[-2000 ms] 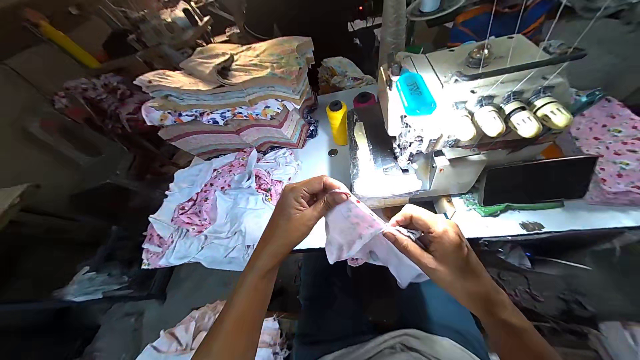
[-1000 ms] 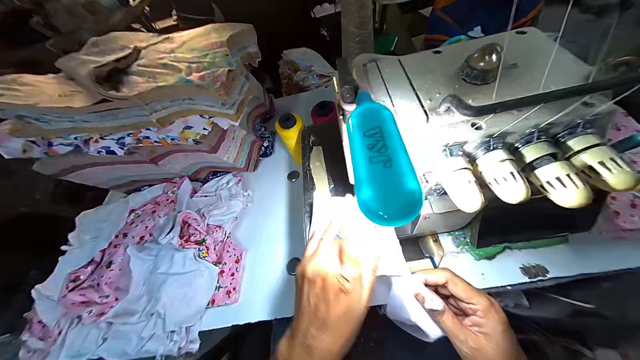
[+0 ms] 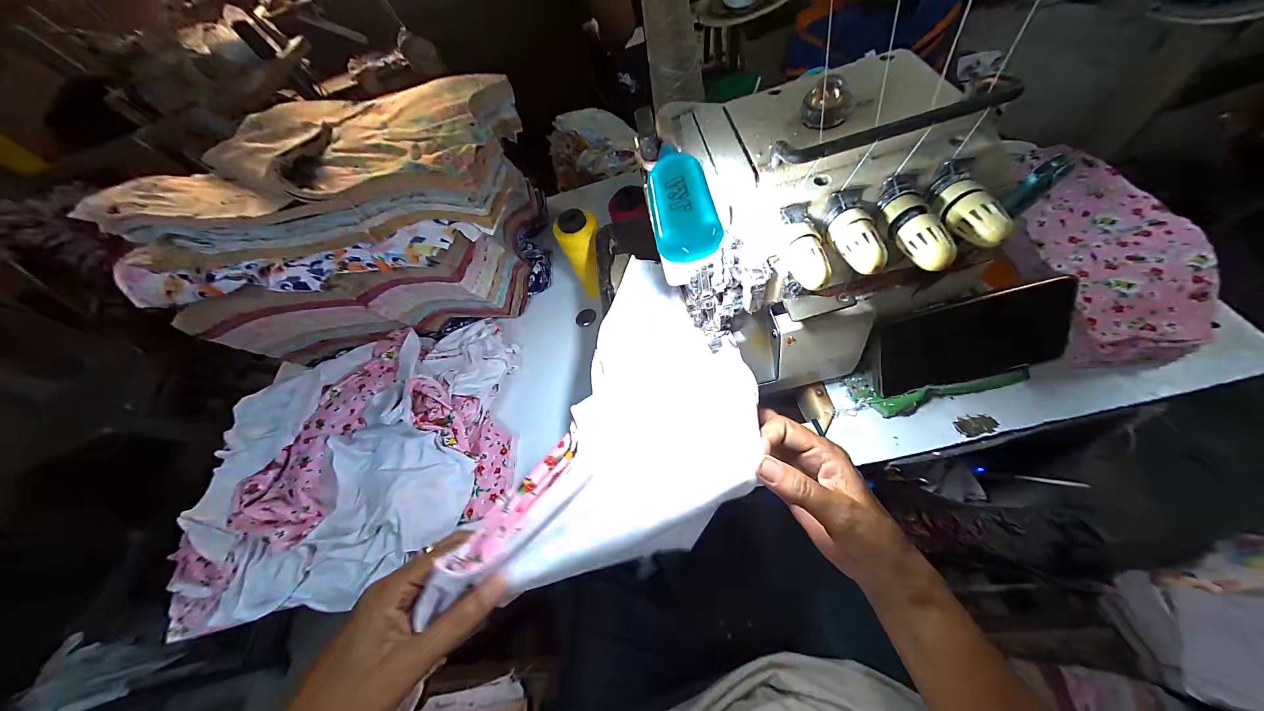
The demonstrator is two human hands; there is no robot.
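Note:
A white cloth piece with a pink floral layer [image 3: 652,444] stretches from the presser foot area of an overlock sewing machine [image 3: 839,197] toward my lap. My left hand [image 3: 415,602] grips its lower left corner, where the pink print shows. At the right edge of the cloth, my right hand [image 3: 825,484] pinches the fabric between thumb and fingers. The cloth's far end lies under strong light beside the needle area; whether it is under the foot I cannot tell.
Left are a stack of folded fabric pieces [image 3: 336,247] and a heap of white and pink floral pieces [image 3: 346,494]. A yellow thread cone [image 3: 578,242] stands behind. A dark phone-like slab [image 3: 978,336] leans against the machine, with pink floral fabric [image 3: 1126,257] at the right.
My left hand has moved from near the needle area down and left, and holds the cloth's corner. The cloth is spread wider than before. The view has shifted back from the machine.

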